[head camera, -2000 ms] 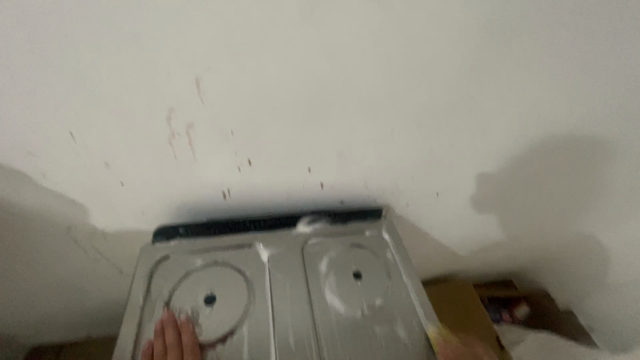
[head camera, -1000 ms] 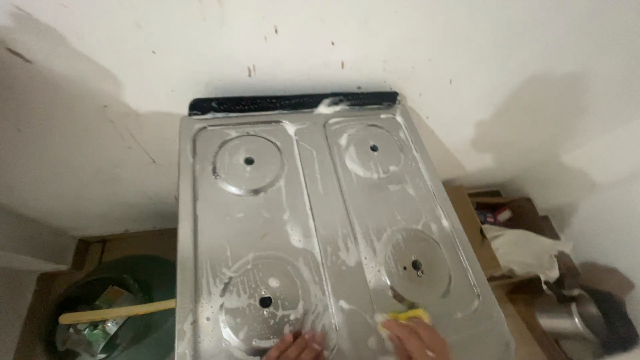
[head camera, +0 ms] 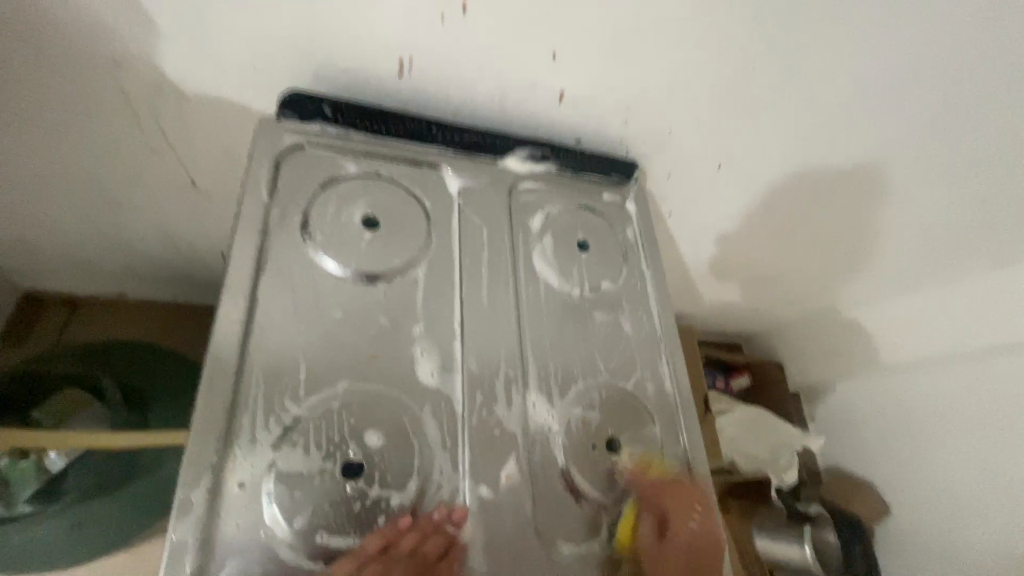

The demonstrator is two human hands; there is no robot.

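A stainless steel gas stove top (head camera: 488,336) with four round burner recesses fills the middle of the view, streaked with white suds. A black strip (head camera: 456,138) runs along its far edge. My right hand (head camera: 668,520), blurred, holds a yellow sponge (head camera: 626,524) against the near right recess. Fingers spread, my left hand (head camera: 412,544) rests on the metal at the lower edge of the near left recess and holds nothing.
A green basin (head camera: 120,512) with a wooden stick (head camera: 96,438) across it stands at the left. On the right are a white cloth or bag (head camera: 760,436), a metal pot (head camera: 800,544) and brown cardboard (head camera: 732,496). A stained white wall (head camera: 640,72) rises behind the stove top.
Two seconds ago the left hand was on the far left part of the view; one second ago both hands were at the near edge. The right hand and sponge now reach the near right recess.
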